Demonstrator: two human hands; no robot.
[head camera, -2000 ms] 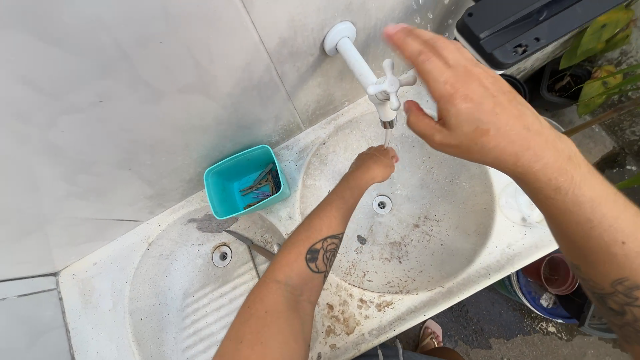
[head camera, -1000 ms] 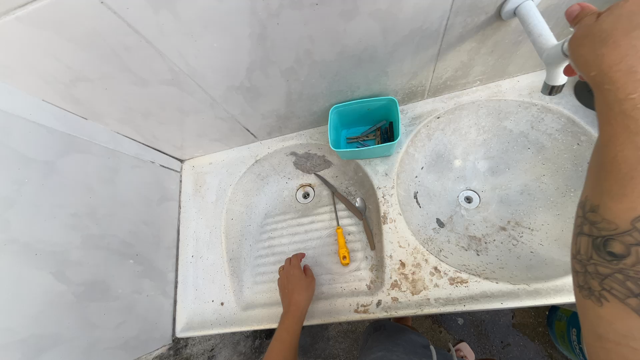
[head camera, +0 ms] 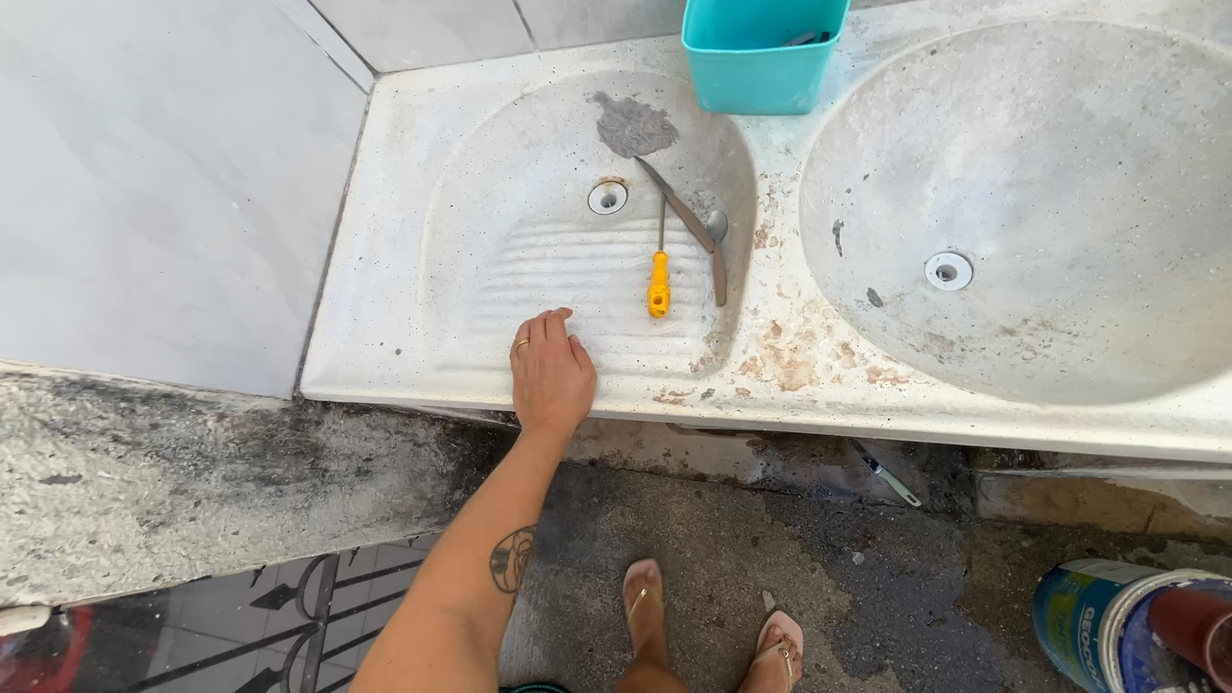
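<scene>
My left hand lies on the front edge of the ribbed washboard basin, palm down, fingers a little apart, nothing seen in it. To its right a screwdriver with a yellow handle rests on the ribs. Beside that are a knife with a brown handle and a spoon, their handles touching or crossing. A grey patch marks the basin near the knife's tip. A turquoise plastic container stands at the back, with small items partly hidden inside. My right hand is out of view.
A round basin with a drain is at the right. Below the sink, a knife with a pale handle lies on the wet floor. A paint bucket stands at the lower right. Tiled wall borders the left side.
My left hand has moved from under the tap to the washboard basin's front edge. My right hand, at the tap before, has left the view. The view has shifted left and down.
</scene>
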